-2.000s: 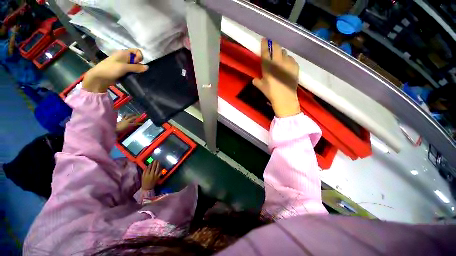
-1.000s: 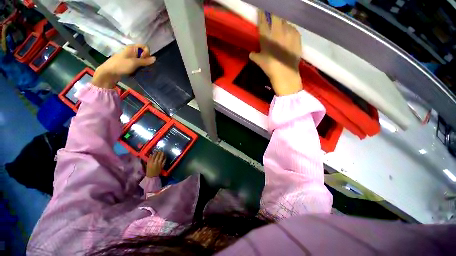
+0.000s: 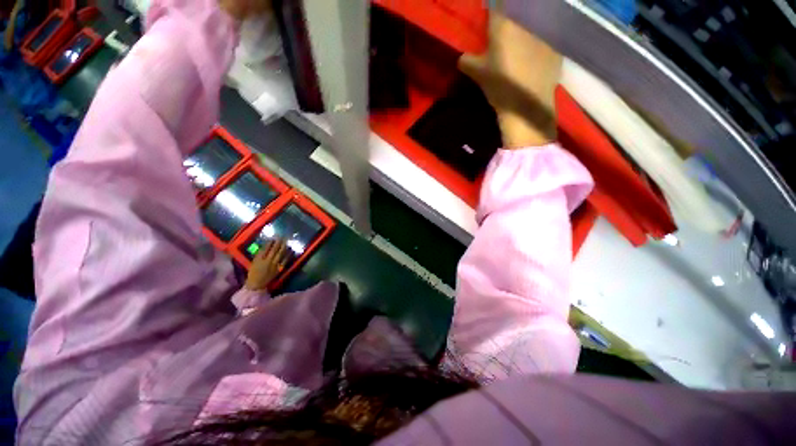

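My left hand (image 3: 243, 7) is at the top edge, mostly cut off; its grip is hidden. A dark panel (image 3: 298, 57) stands steeply tilted just right of it, partly behind the metal post. My right hand (image 3: 526, 83) is over the orange-framed tablets on the shelf, blurred, its fingertips cut off or hidden at the top. A dark-screened tablet in an orange frame (image 3: 454, 131) lies below its thumb. Another orange frame (image 3: 449, 19) shows at the top, left of the hand. More orange frames (image 3: 607, 170) lie at its right, beside a long white board (image 3: 650, 144).
A grey metal post (image 3: 347, 113) and curved rail (image 3: 698, 113) border the shelf. Below, another person's hand (image 3: 269, 261) touches an orange-framed tablet (image 3: 301, 228) with a green square, on the green bench (image 3: 384, 292). Whitish plastic bags (image 3: 262, 83) are at the left.
My left hand has moved up to the picture's edge; the dark panel has moved up and turned steeper. My right hand sits slightly further right, and the orange frame near the top has shifted.
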